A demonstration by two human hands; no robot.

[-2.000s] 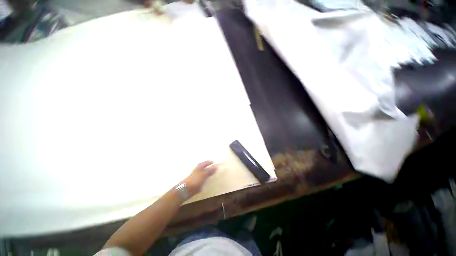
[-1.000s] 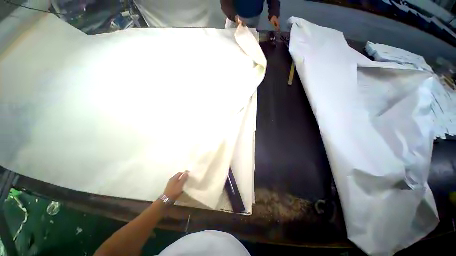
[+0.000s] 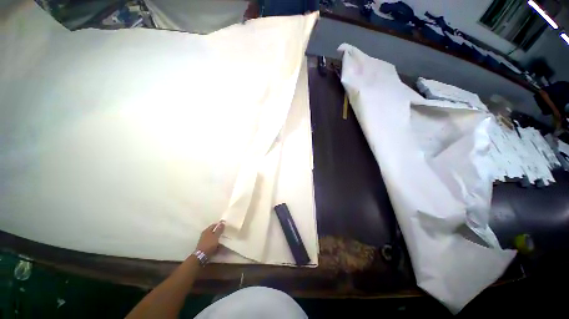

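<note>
A wide cream-white fabric ply [image 3: 125, 124] covers the left and middle of the table. Its short edge is folded back and lifted at the far corner, with layers below showing along the right. My left hand [image 3: 212, 237], with a metal watch band, pinches the ply's near corner by the table's front edge. A dark bar [image 3: 291, 233] lies on the lower layers at their near right corner, right of my hand. My right hand is not in view.
Crumpled white sheeting [image 3: 412, 168] lies right of the dark tabletop [image 3: 346, 174]. Stacked white pieces [image 3: 511, 149] lie farther right. A yellow strip [image 3: 345, 106] is by the sheeting. A person's dark blue clothing [image 3: 284, 6] shows beyond the far corner. The floor is green.
The ply's edge has moved left, uncovering the whole dark bar. Its far corner is raised higher, hiding most of the person opposite. My left hand still holds the near corner, slightly farther left.
</note>
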